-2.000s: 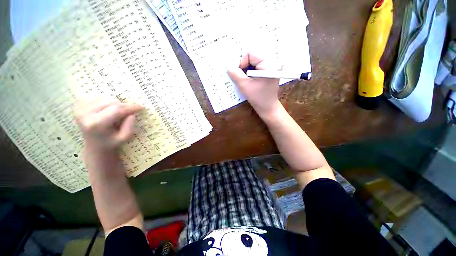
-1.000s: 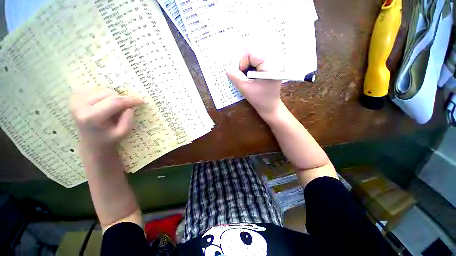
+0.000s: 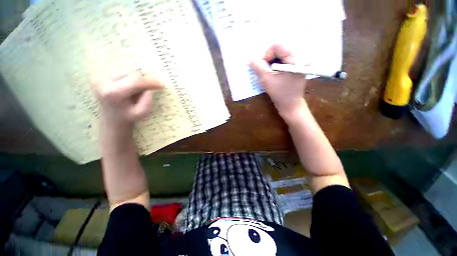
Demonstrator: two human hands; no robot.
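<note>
My right hand [image 3: 283, 80] is closed around a white pen [image 3: 310, 70] with a dark end, resting on the lower part of a white sheet [image 3: 280, 25] with rows of small writing. The pen's tip is hidden by my fingers. My left hand [image 3: 128, 95] is over the yellowish printed sheets [image 3: 185, 95], its index finger extended to the right toward a printed column and the other fingers curled. It holds nothing that I can see. The sheets overlap and reach over the desk's near edge. The view is slightly blurred.
A yellow torch-like object [image 3: 405, 60] with a black end lies right of the papers on the brown desk [image 3: 361, 100]. Beside it is a folded grey and white bundle [image 3: 436, 95]. Below the desk edge are my checked lap [image 3: 230, 190], cardboard boxes [image 3: 386, 205] and a red item [image 3: 165, 212].
The whole view has shifted, so the papers, torch and hands appear farther right. The near desk edge appears higher. Both hands keep nearly the same pose, the right still holding the pen.
</note>
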